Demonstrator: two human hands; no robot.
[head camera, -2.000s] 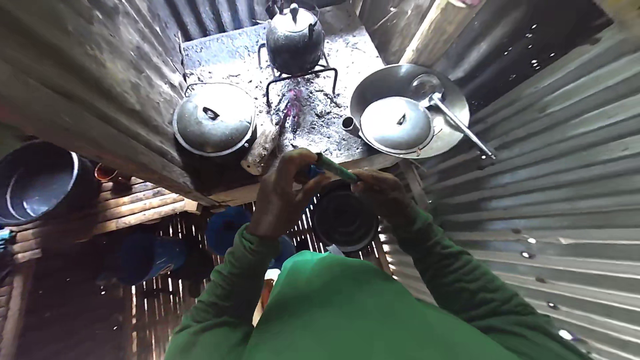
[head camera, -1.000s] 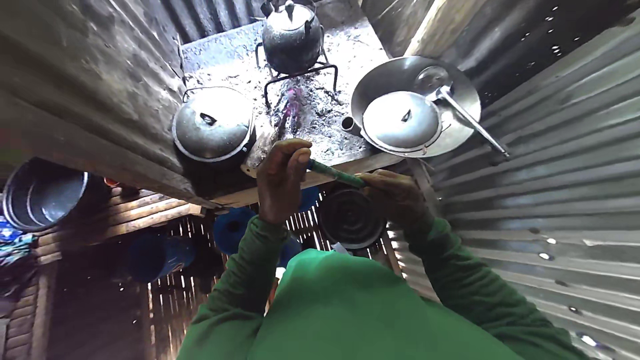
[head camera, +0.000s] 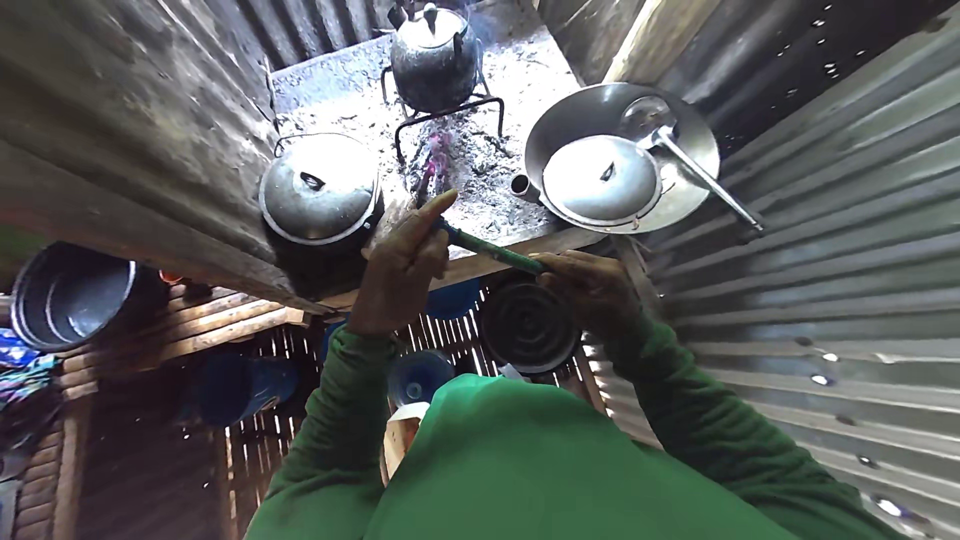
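Note:
A slim green tube or stick (head camera: 495, 253) spans the gap between my hands at the front edge of the ash-covered hearth. My left hand (head camera: 405, 270) holds its left end, with the index finger stretched out. Around its right end are the fingers of my right hand (head camera: 592, 289). Beyond them, small flames (head camera: 439, 154) burn in the ash below a blackened kettle (head camera: 431, 64) on a metal stand (head camera: 450, 114). A lidded pot (head camera: 320, 187) stands left of the fire. To the right, a wide metal wok (head camera: 694, 131) holds a round lid (head camera: 596, 180) and a ladle (head camera: 705, 176).
Corrugated metal walls (head camera: 825, 270) stand close on the right and behind the hearth. Below are a dark round pan or lid (head camera: 529, 322), blue containers (head camera: 240, 386) and a slatted floor (head camera: 259, 450). A black basin (head camera: 71, 296) sits at the far left on bamboo slats (head camera: 217, 322).
The tube shows more of its length between my hands than two seconds ago. My left index finger now stretches out, where it was bent before.

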